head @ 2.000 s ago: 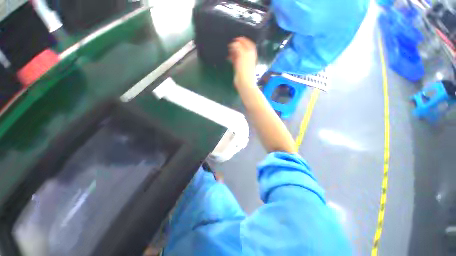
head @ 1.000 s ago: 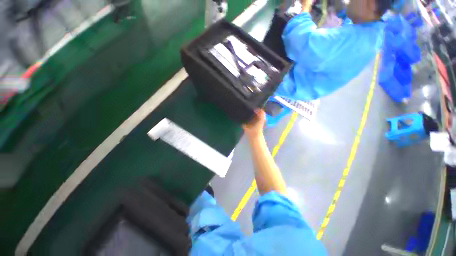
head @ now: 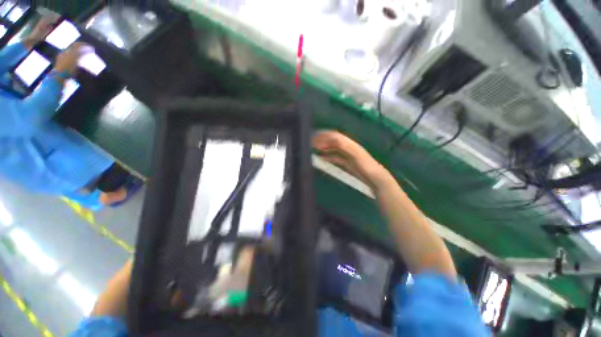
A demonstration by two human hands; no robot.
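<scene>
A black foam tray [head: 301,217] is large and close in the middle. Inside lies an open-back unit [head: 214,174] with two white blocks, a black diagonal strip and a small green part. My right hand [head: 339,150] is at the tray's upper right edge, fingers towards it. Blur hides whether it grips or only touches. My left forearm [head: 116,289] runs behind the tray's lower left side; that hand is hidden.
Another tray beside it holds a dark tablet [head: 356,273] showing small white text. A lit unit [head: 493,296] is at right. A red pen [head: 300,59] lies near the bench's white edge. Grey equipment [head: 487,79] with cables stands upper right. A person in blue [head: 43,148] works at left.
The view has swung round to the bench equipment. The foam tray with the open-back unit is now much closer and central. My right hand is now at its upper right edge.
</scene>
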